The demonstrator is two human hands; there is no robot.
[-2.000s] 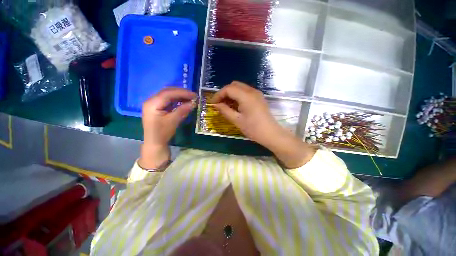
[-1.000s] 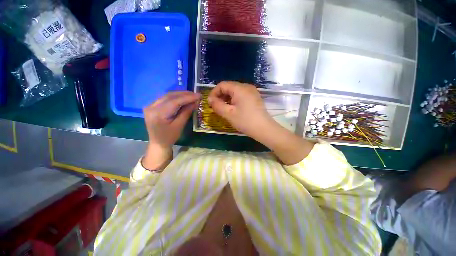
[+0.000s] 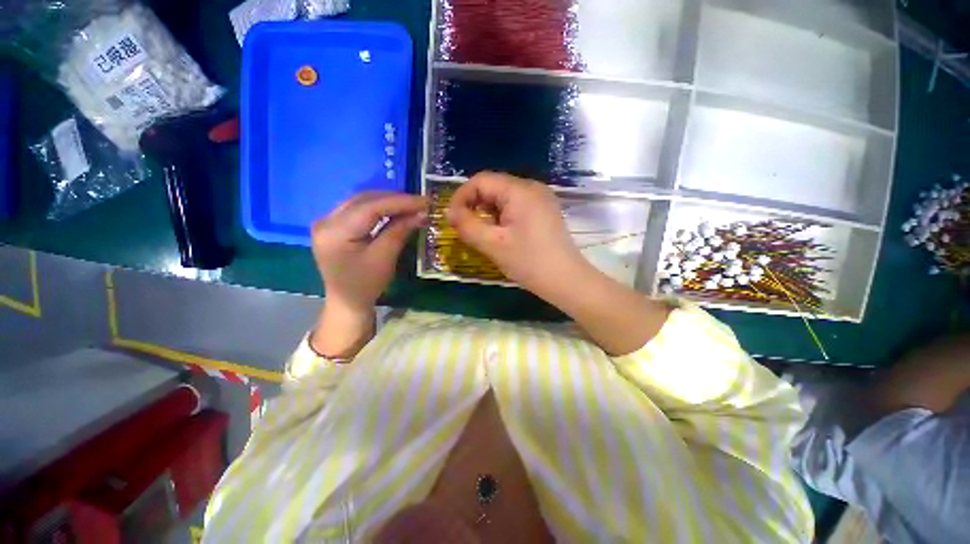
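Note:
My left hand [image 3: 360,247] is beside the near left compartment, thumb and forefinger pinched; a tiny pale piece, apparently a connector housing [image 3: 379,225], shows between its fingers. My right hand [image 3: 518,228] is over the yellow wires [image 3: 460,258], fingertips pinched close to the left fingertips. Its fingers hide most of what they hold, apparently a thin wire; thin strands show right of the hand. Black wires [image 3: 500,128] and red wires [image 3: 511,34] lie in the compartments beyond. Wired connectors [image 3: 713,257] with white heads fill the near right compartment, one yellow tail over its rim.
The divided tray [image 3: 672,138] stands right of a blue tray [image 3: 319,159] holding an orange ring [image 3: 306,75] and several tiny housings [image 3: 389,149]. A black device [image 3: 191,191] and bagged housings [image 3: 138,69] are at left. More connectors [image 3: 938,223] and a person's arm [image 3: 917,377] are at right.
Both hands stay close together at the yellow wires, with slight finger shifts. The left fingertips and right fingertips remain pinched. The whole view has shifted slightly.

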